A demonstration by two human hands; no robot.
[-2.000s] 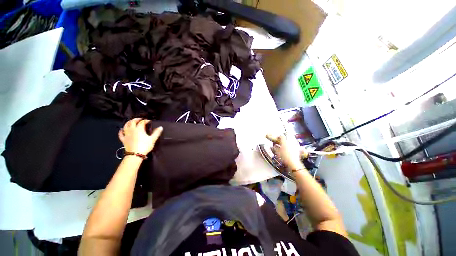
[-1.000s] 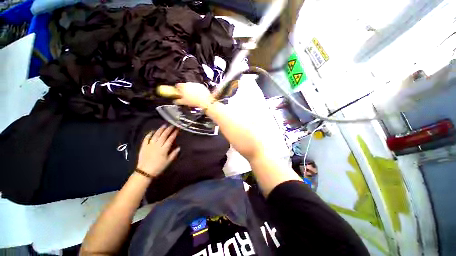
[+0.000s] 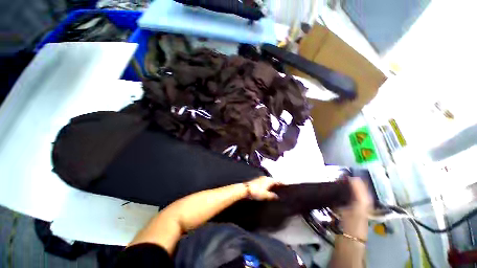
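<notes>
My left hand [image 3: 263,188] holds the dark brown garment [image 3: 298,201] near the right end of the black padded board [image 3: 151,162]. My right hand [image 3: 360,196], blurred, holds the garment's right end, stretched between the two hands. The fingers of both hands are partly hidden by cloth and blur. Brown cloth also covers the board's rounded left end. The steam iron [image 3: 325,219] shows partly below the garment at the right, apart from my right hand.
A crumpled brown garment pile [image 3: 225,99] with white cords and tags lies behind the board. A spare black arm [image 3: 314,70] and a light blue surface [image 3: 204,23] are at the back. A blue crate [image 3: 99,14] stands back left. Hoses run at the right.
The iron has left the cloth and sits at the right. The garment has moved right, off much of the board, and is now held between both hands. The view has shifted.
</notes>
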